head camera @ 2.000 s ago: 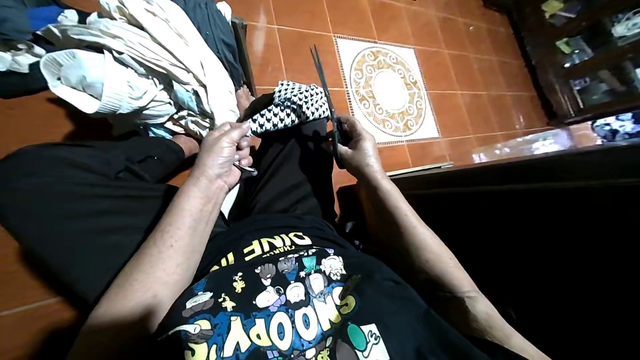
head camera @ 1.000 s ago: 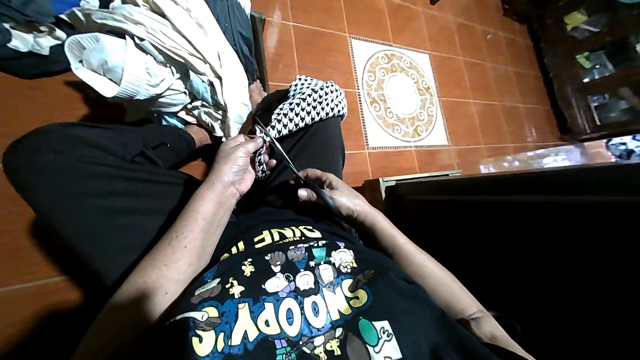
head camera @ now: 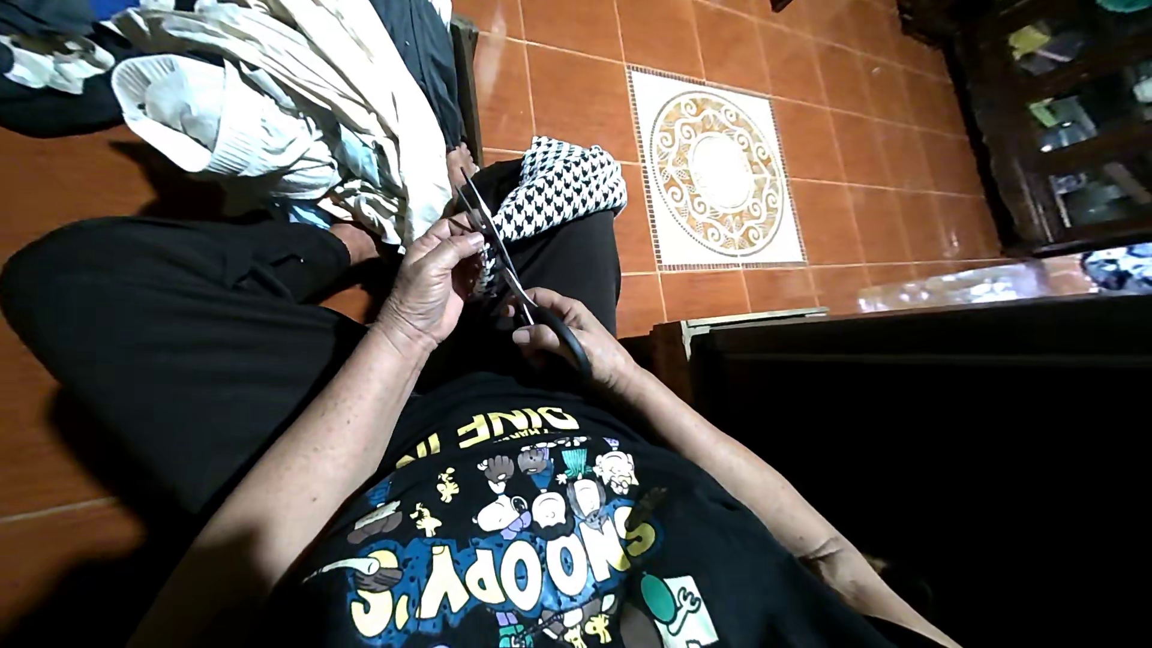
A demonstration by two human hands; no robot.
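Note:
Black-handled scissors (head camera: 504, 256) are in my right hand (head camera: 576, 337), with my fingers around the handles and the blades pointing up and left. My left hand (head camera: 432, 274) pinches a gathered edge of a black-and-white houndstooth cloth (head camera: 562, 189) close beside the blades. The rest of that cloth lies over my knee, above and right of the blades. Whether the blades touch the cloth cannot be told. Part of the pinched edge is hidden by my fingers.
White and dark garments (head camera: 360, 99) lie piled at the upper left. A tiled floor (head camera: 576, 99) with a patterned square inlay (head camera: 720, 171) spreads beyond my knee. Dark wooden furniture (head camera: 900, 360) stands at the right, a cabinet (head camera: 999, 162) at the upper right.
The scissors, held upright away from my left hand two seconds ago, have come down and left to the cloth at its fingers. My left hand now pinches the cloth's edge.

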